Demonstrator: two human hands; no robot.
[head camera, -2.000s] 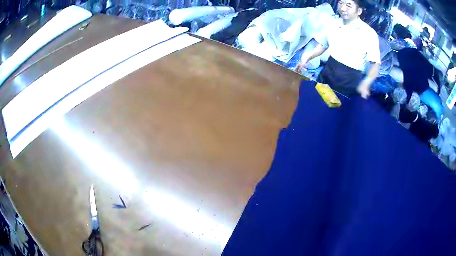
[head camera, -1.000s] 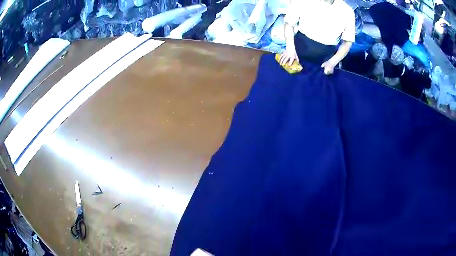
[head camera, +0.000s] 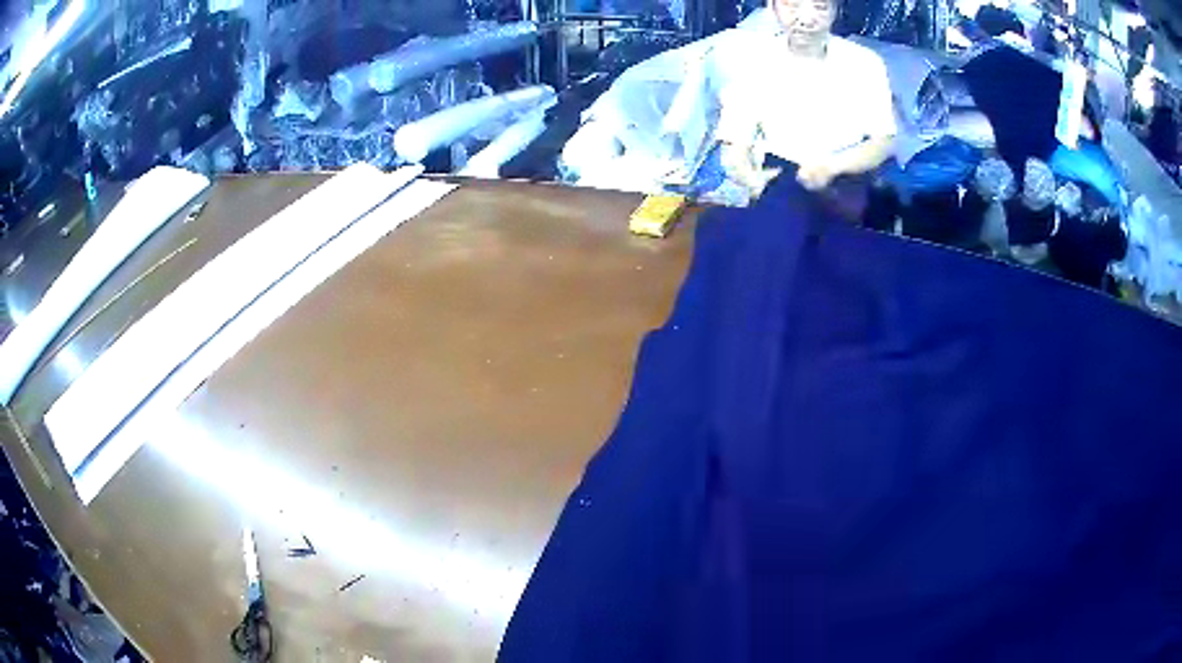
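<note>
A wide navy fabric ply (head camera: 933, 440) covers the right part of the table, with a wavy cut end and lengthwise folds. Across the table, a person (head camera: 810, 104) holds the far edge of the cloth raised in both hands. A yellow weight block (head camera: 659, 215) sits on the brown table (head camera: 454, 350) just left of the cloth's far corner. Neither of my hands shows clearly. A tiny pale thing is cut off by the bottom edge; I cannot tell what it is.
Fabric shears (head camera: 252, 609) lie near the front left, beside small dark scraps (head camera: 301, 548). Long white strips (head camera: 233, 311) and a white roll (head camera: 110, 266) lie at the left end. Wrapped rolls (head camera: 473, 123) and plastic-covered material stand behind the table.
The yellow block has moved off the cloth onto bare table. The other person has lifted the cloth's far edge. New folds run along the cloth. The view has shifted.
</note>
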